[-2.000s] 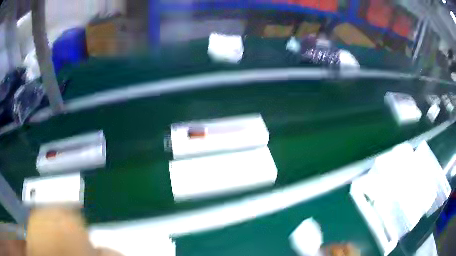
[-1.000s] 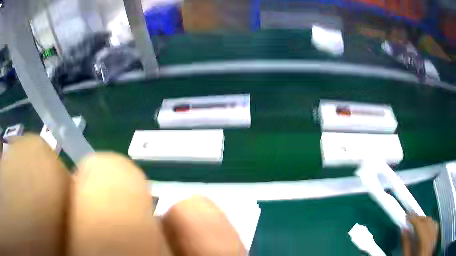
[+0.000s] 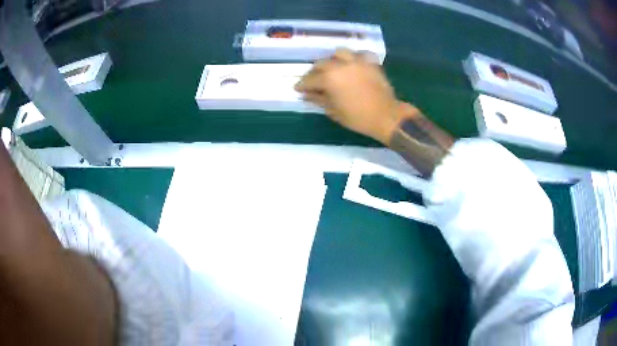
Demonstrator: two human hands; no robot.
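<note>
My right hand (image 3: 348, 91) reaches over the rail, fingertips bunched at the right part of a plain white box base (image 3: 254, 101) with a round recess. The fingers are blurred, and whether they grip is unclear. A box lid with a watch picture (image 3: 314, 51) lies just behind it. A white die-cut insert frame (image 3: 358, 196) lies on the green bench, partly under my right forearm. A wide white sheet (image 3: 237, 223) lies to its left. My left forearm and sleeve cross the lower left; my left hand is out of the picture.
More box pairs lie on the belt at right (image 3: 521, 128) and left (image 3: 84, 71). A metal post (image 3: 61, 94) rises from the rail (image 3: 270, 157) at left. A leaning stack of inserts (image 3: 599, 230) is at right, and a cream-edged stack (image 3: 37, 169) at left.
The view has swung left and down. My right hand has moved from the insert frame over the bench to the box base on the belt. My left fingers have left the picture.
</note>
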